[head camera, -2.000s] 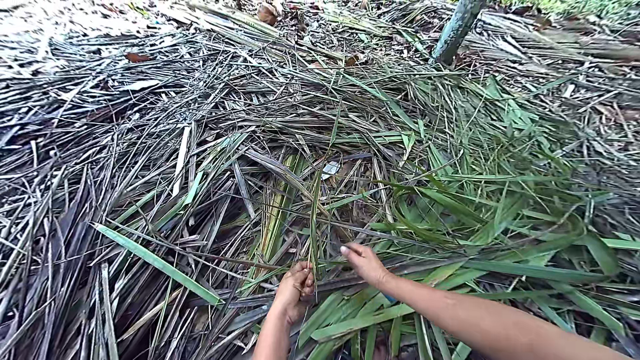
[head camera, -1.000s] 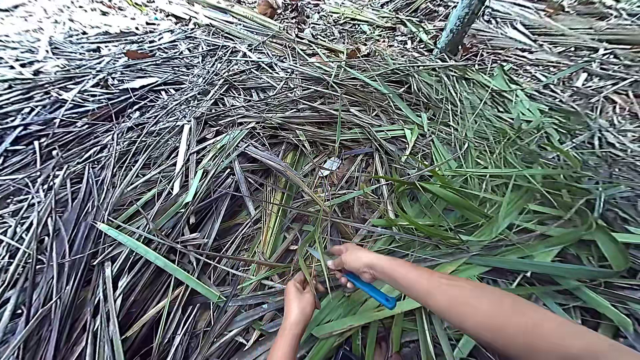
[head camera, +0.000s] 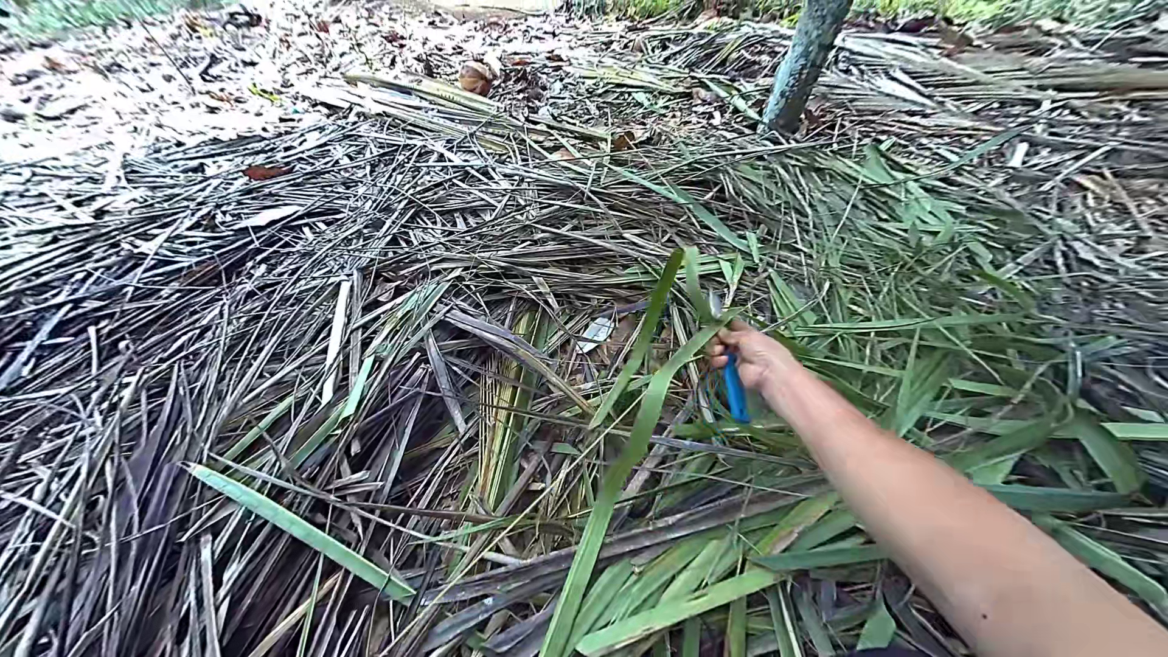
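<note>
My right hand (head camera: 748, 358), right of centre, is closed around a blue-handled knife (head camera: 735, 391); the handle hangs below the fingers and a short pale piece of blade shows above them. Long green leaf strips (head camera: 630, 456) meet the same hand at the fingertips. One strip runs down to the bottom edge, another bends over in a loop above the hand. My left hand is out of the frame. Beneath the right forearm lies a heap of green leaf strips (head camera: 675, 598).
Dry grey-brown leaf strips (head camera: 228, 365) cover the ground on the left and behind. A thin tree trunk (head camera: 803, 68) stands at the back right. A brown husk (head camera: 475, 78) lies at the back, and a wide green strip (head camera: 301, 529) at lower left.
My left hand, low in the middle one second ago, has gone out of view. My right hand has moved up and away from there with the knife, and long green strips now hang at it.
</note>
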